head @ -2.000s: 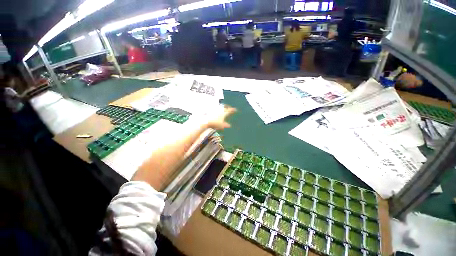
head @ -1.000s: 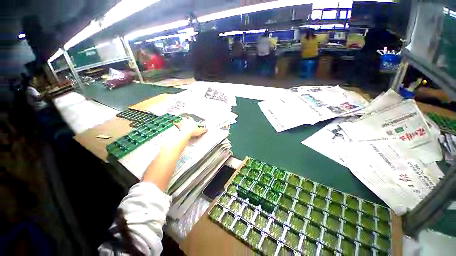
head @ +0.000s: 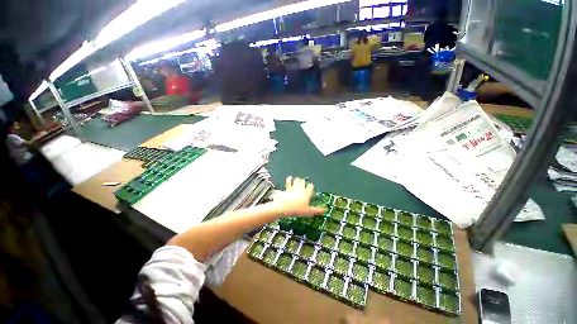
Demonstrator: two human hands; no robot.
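Observation:
The green circuit board panel lies on brown cardboard in front of me. Smaller, darker green board pieces lie over its upper left cells. My left hand comes in from the left over this corner, with fingers and thumb closed around the far edge of the darker pieces. The hand hides that corner, so how many pieces it holds cannot be told. A faint skin-toned blur at the bottom edge may be my right hand; its fingers cannot be made out.
A thick paper stack stands left of the panel, with green panels on its left side. Printed sheets lie behind the panel on the green mat. A metal post and a small phone are at right.
My left hand has moved from the green panels on the paper stack, right and nearer, onto the panel's upper left corner. The green row on the stack looks shorter. The view has shifted.

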